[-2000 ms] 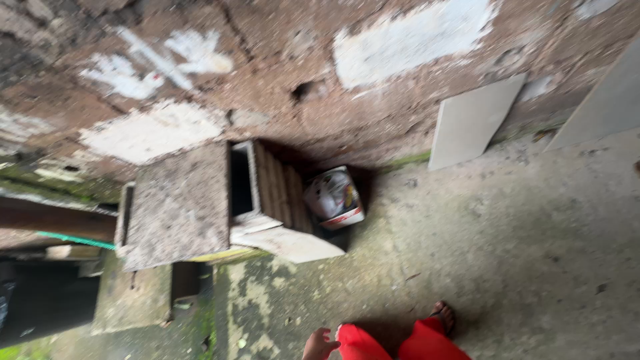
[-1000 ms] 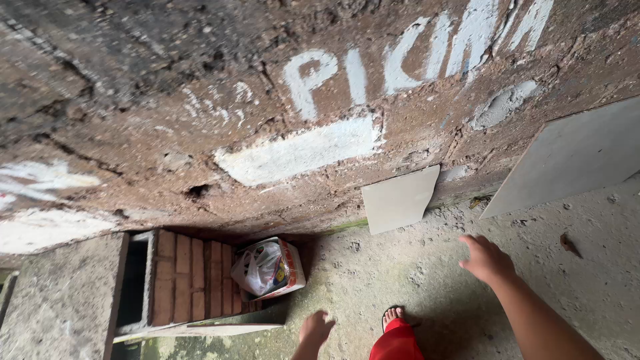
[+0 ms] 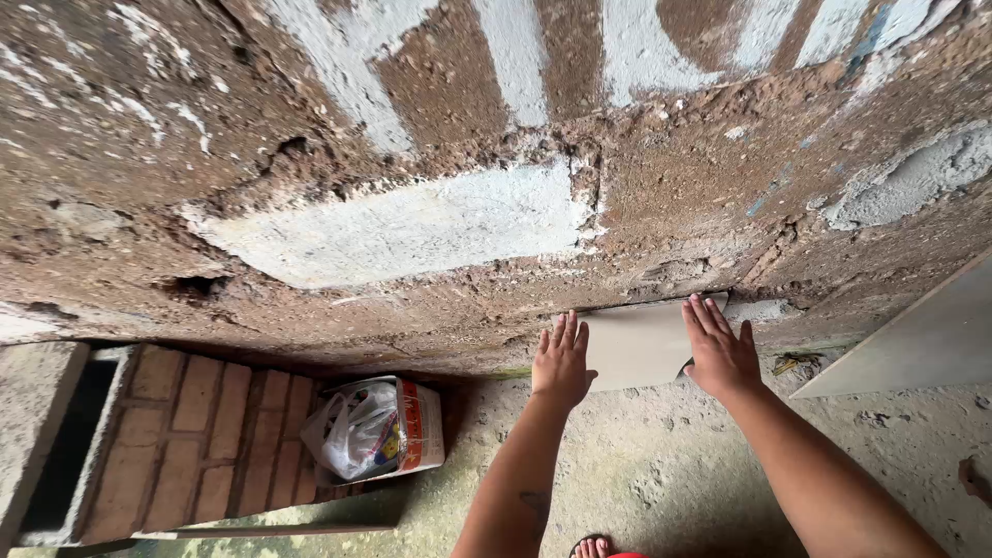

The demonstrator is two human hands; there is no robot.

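A pale, flat tile piece [image 3: 639, 345] leans against the foot of the rough wall. My left hand [image 3: 562, 364] lies at its left edge, palm toward it, fingers pointing up. Over its right edge rests my right hand [image 3: 719, 347], the fingertips near the top edge and the thumb pointing inward. Whether either hand grips the tile or only touches it, I cannot tell. The back face of the tile is hidden.
Left of my arms, a cardboard box [image 3: 418, 426] holds a white plastic bag [image 3: 360, 434]. Beside it stands a brick structure [image 3: 186, 434] with a concrete slab [image 3: 35, 418]. A larger grey panel [image 3: 922, 341] leans at the right.
Both hands have moved to the pale tile piece; a second ago they were apart from it. The view has come closer to the wall.
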